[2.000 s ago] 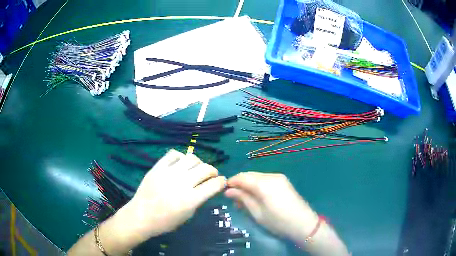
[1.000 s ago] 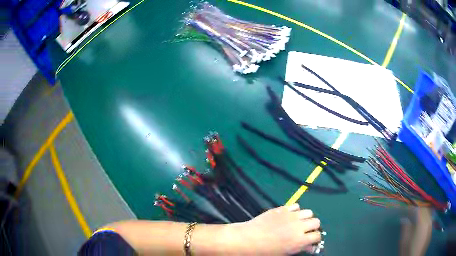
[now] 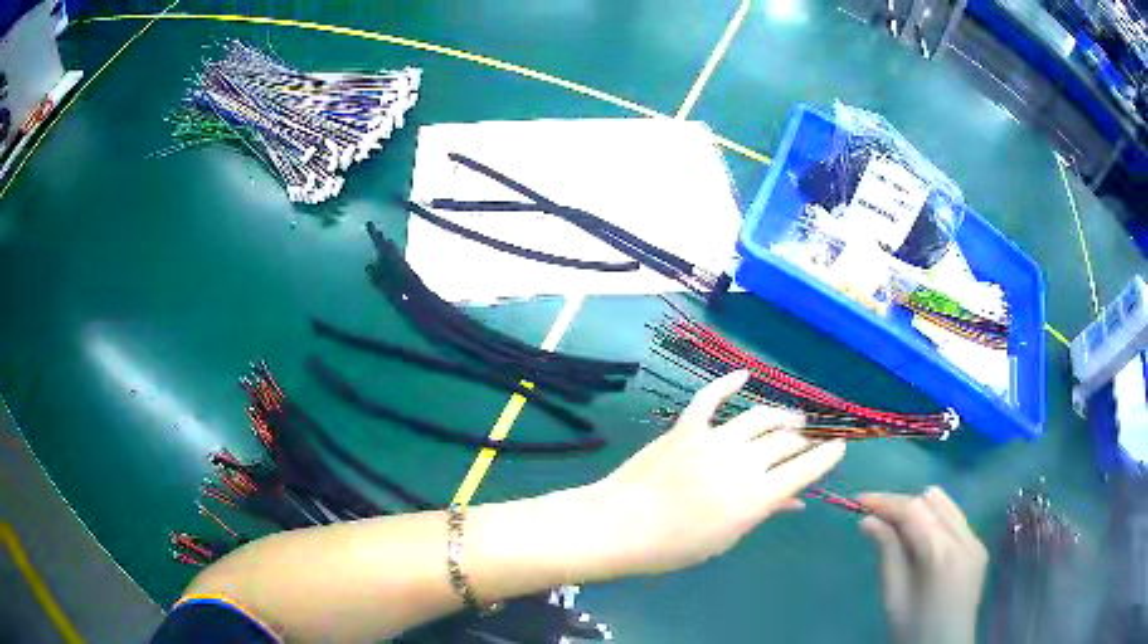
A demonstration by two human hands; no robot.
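My left hand [image 3: 718, 484] reaches over the connector leads [image 3: 869, 413], its fingers partly spread at their lower edge. My right hand [image 3: 929, 554], slightly blurred, pinches a few thin red and dark leads [image 3: 833, 501] that run from under my left fingers. Whether my left fingers grip these leads is hidden. Black sleeving [image 3: 504, 352] lies left of the leads. Sleeved leads [image 3: 302, 466] with red tips lie at the near left, partly under my left forearm. White plugs [image 3: 592, 619] show below that forearm.
A white sheet [image 3: 504, 271] with several black tubes lies behind the sleeving. The blue tray [image 3: 869, 340] with a labelled bag [image 3: 888, 201] stands at the right. Multi-colour leads [image 3: 302, 113] lie at the far left. More red-tipped leads [image 3: 1039, 528] lie at the right edge.
My left hand has moved from the near sleeved pile to the connector leads. My right hand now holds a few leads beside it. The camera view has swung back right.
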